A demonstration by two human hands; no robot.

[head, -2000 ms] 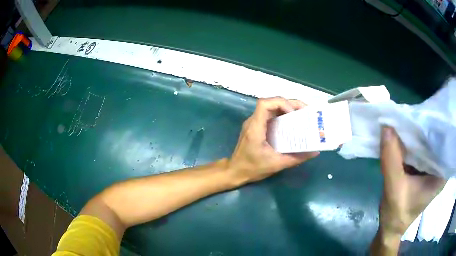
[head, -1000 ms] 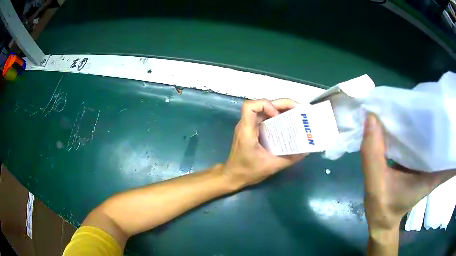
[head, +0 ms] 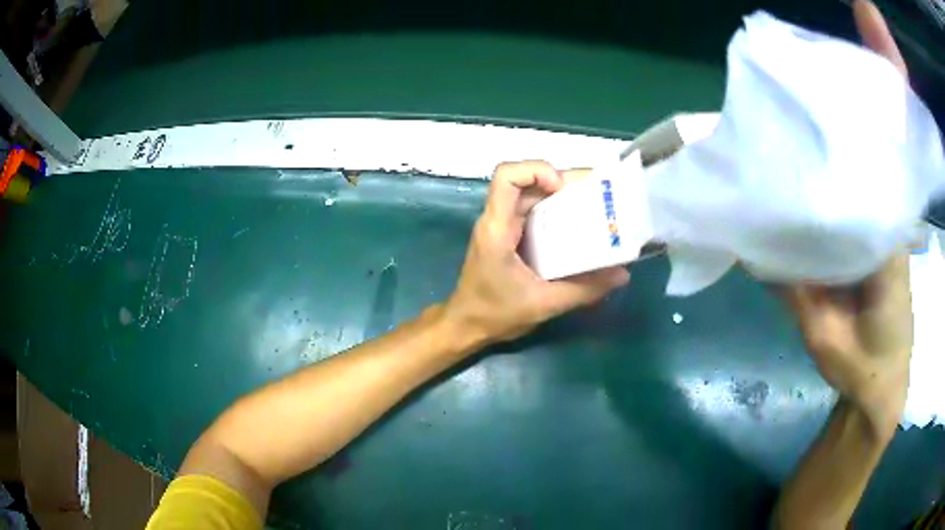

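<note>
My left hand (head: 508, 259) grips a white printed carton (head: 580, 230) with blue and orange lettering above the bench. A white end flap (head: 679, 135) stands out from its right end. My right hand (head: 845, 311) holds a wrapped product in a loose white sleeve (head: 808, 155) from below and behind; much of the hand is hidden by the sleeve. The sleeve's left end meets the carton's open right end; how far it reaches inside cannot be seen.
The dark green bench (head: 414, 414) has a white rail (head: 394, 147) along its far side, with a darker green surface beyond. An orange and yellow object (head: 19, 174) is at far left. Brown cardboard (head: 52, 445) shows lower left. White items (head: 927, 342) lie at right.
The sleeve and my right hand have moved up, and the sleeve looks more bunched and spread. My left hand and the carton have shifted slightly left and up in view.
</note>
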